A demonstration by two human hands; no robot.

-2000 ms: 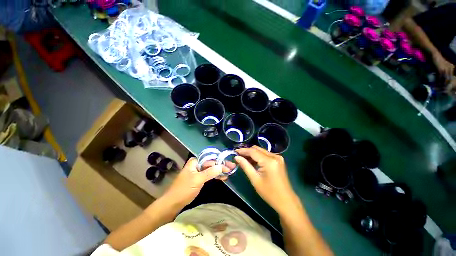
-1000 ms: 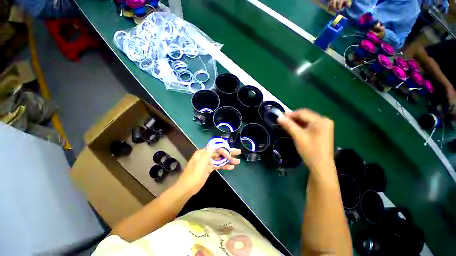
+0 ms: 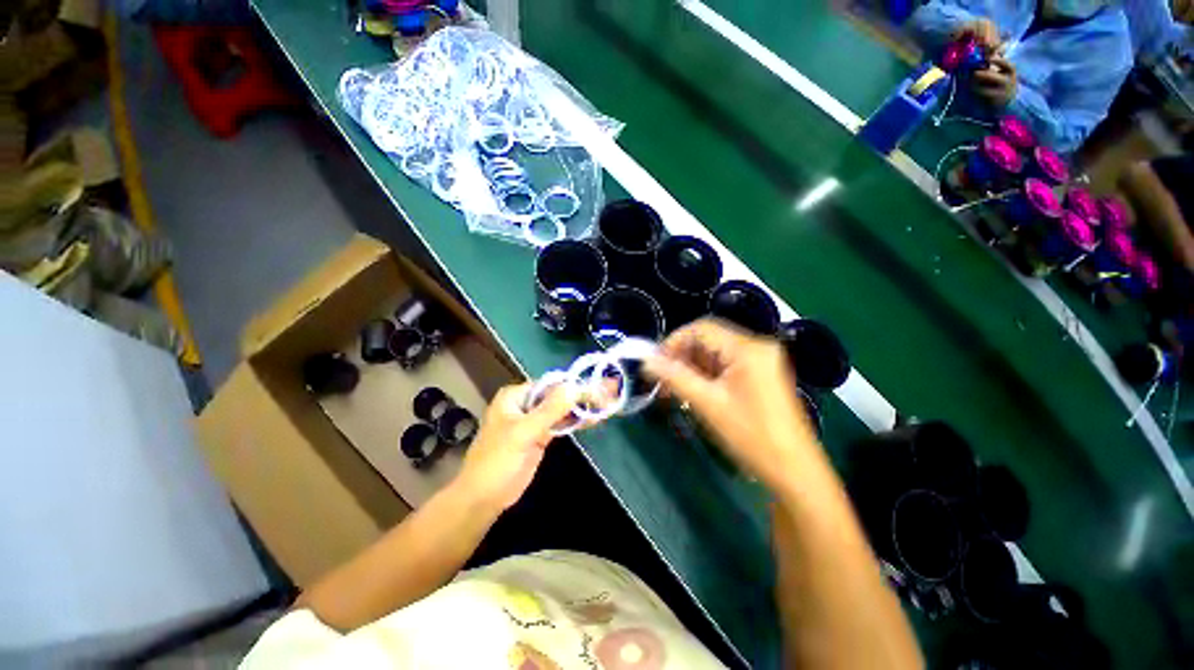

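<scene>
My left hand [image 3: 524, 425], bare, holds several white rings [image 3: 592, 389] above the bench's near edge. My right hand [image 3: 720, 380], bare and slightly blurred, pinches a white ring at the right side of that bunch. Behind the hands a cluster of black housings [image 3: 687, 266] stands mouth up on the green bench. White rings show inside the front-left housing [image 3: 571, 270] and the one beside it. My right hand and its ring partly hide the front-right housings of the cluster.
A clear bag of white rings [image 3: 485, 131] lies at the upper left of the bench. More black housings [image 3: 930, 530] stand at the right. An open carton [image 3: 295, 491] with housings is on the floor at left. Across the bench are a person's hands [image 3: 995, 79], pink-topped parts [image 3: 1044, 199] and a blue device [image 3: 904, 115].
My right hand has moved from over the back housings down to the rings in my left hand and now holds a ring there. The view has shifted, so the bench appears further right.
</scene>
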